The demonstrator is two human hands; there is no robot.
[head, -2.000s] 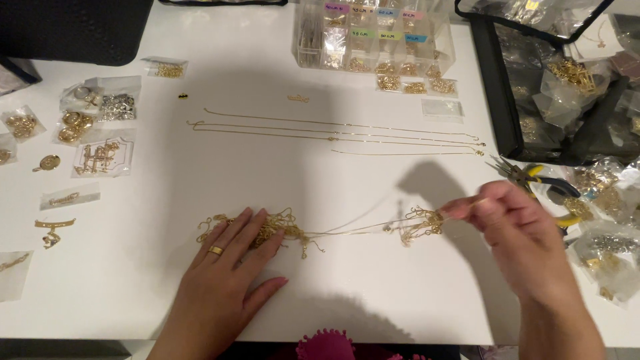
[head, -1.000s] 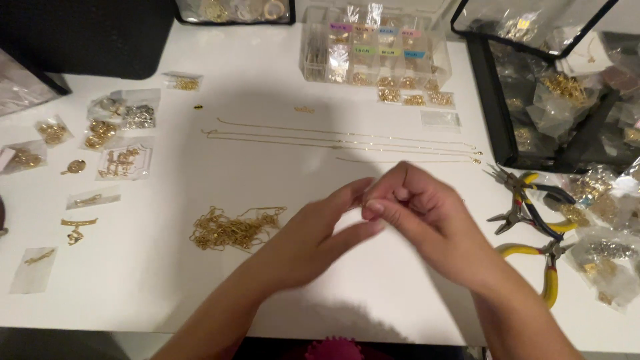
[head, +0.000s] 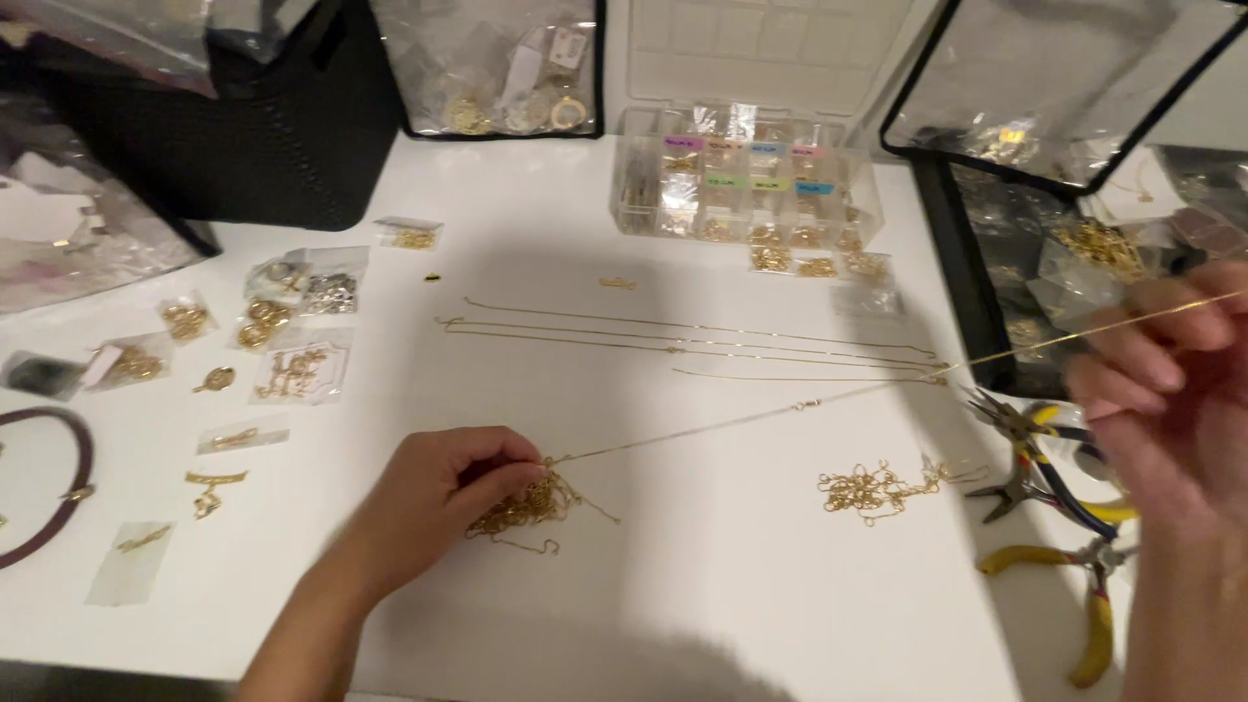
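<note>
My left hand (head: 458, 497) pinches the top of a tangled heap of gold chains (head: 522, 512) on the white table. A thin gold chain (head: 707, 426) stretches from those fingertips up to my right hand (head: 1160, 390), which grips it, raised at the right edge and partly cut off. A small clasp (head: 807, 404) shows midway along that line. Several fine chains (head: 585, 336) lie side by side behind it. A second, smaller heap of gold chain (head: 863, 490) rests below the taut chain, to the right.
Pliers with yellow and blue handles (head: 1033, 468) and yellow-handled pliers (head: 1097, 561) lie at the right. A clear compartment box (head: 746, 185) stands at the back. Small bags of findings (head: 302, 366) and a gold bar charm (head: 214, 478) are at the left. A black-edged case (head: 960, 263) sits at the right.
My hands were close together above the table a second ago. Now they are far apart, the right one moved out to the right, with a chain drawn between them. The view has shifted.
</note>
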